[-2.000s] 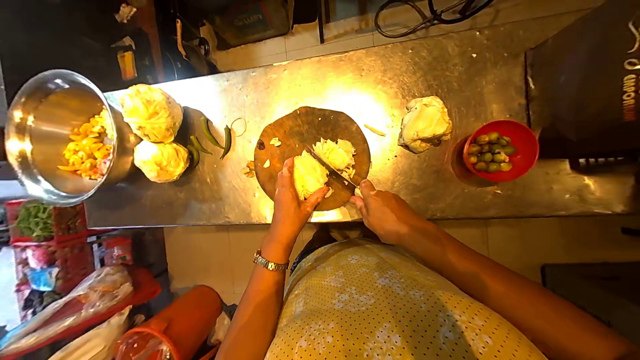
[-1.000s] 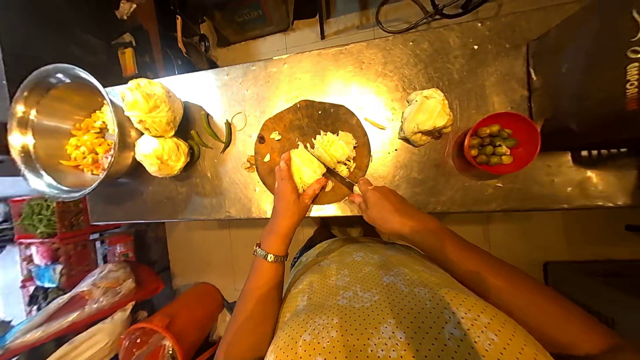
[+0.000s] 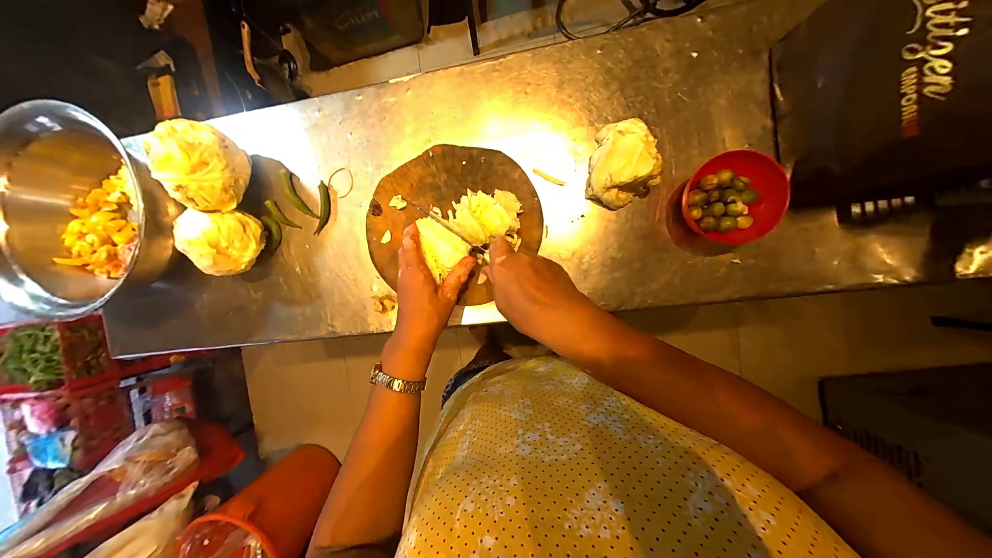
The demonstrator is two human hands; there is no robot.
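Note:
A round wooden chopping board (image 3: 411,170) lies on the metal table. On it, my left hand (image 3: 425,291) holds a piece of cabbage (image 3: 440,246), fingers on its left side and thumb at its near edge. My right hand (image 3: 527,283) is closed around the handle of a knife, whose blade (image 3: 446,223) lies along the cut side of that piece. Shredded cabbage (image 3: 488,215) is heaped just right of the blade. Small cabbage scraps (image 3: 397,202) rest on the board's left part. The knife's handle is mostly hidden by my fingers.
Left of the board are green chillies (image 3: 323,208), two cabbages (image 3: 198,164) and a steel bowl (image 3: 128,256) of cut orange-yellow pieces. To the right stand another cabbage (image 3: 624,163), a red bowl (image 3: 767,209) of small green fruits and a dark bag (image 3: 876,101). An orange bin (image 3: 283,488) is below left.
My right hand and the knife have shifted slightly toward my left hand, and the blade now lies closer along the held cabbage piece. My left hand keeps its hold on the cabbage.

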